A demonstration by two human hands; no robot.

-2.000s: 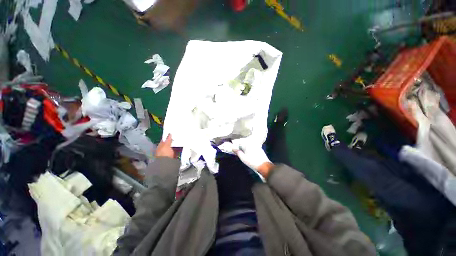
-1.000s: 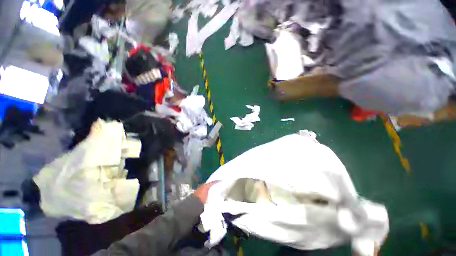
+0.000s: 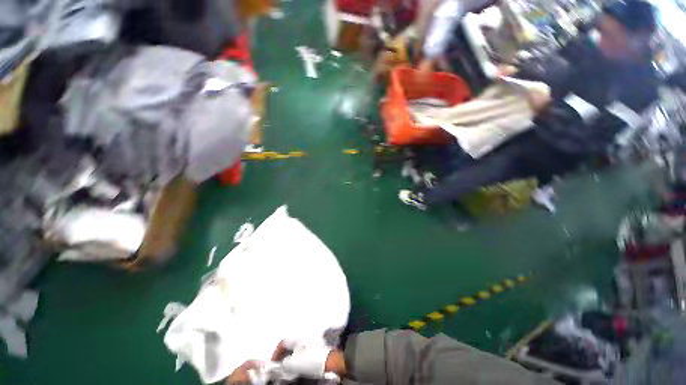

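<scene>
The white woven sack (image 3: 282,289) hangs bulging in front of me, low and left of centre, overexposed so its folds barely show. My right hand (image 3: 305,361), in a white glove with a bare fingertip showing, grips its lower edge near the bottom of the view. My left hand (image 3: 242,371) is mostly cut off by the bottom edge; its bare fingers are at the sack's gathered edge, beside my right hand. The sack's contents are hidden.
Grey garment pieces (image 3: 162,105) lie heaped at the upper left above an open carton (image 3: 165,225). A seated person (image 3: 572,90) holds cream cloth (image 3: 489,120) over an orange crate (image 3: 402,113). Striped tape (image 3: 470,299) crosses the green floor at lower right.
The view has swung right. The sack's wide opening, seen earlier with white pieces inside, no longer shows; its edge is now gathered and both hands are close together at it.
</scene>
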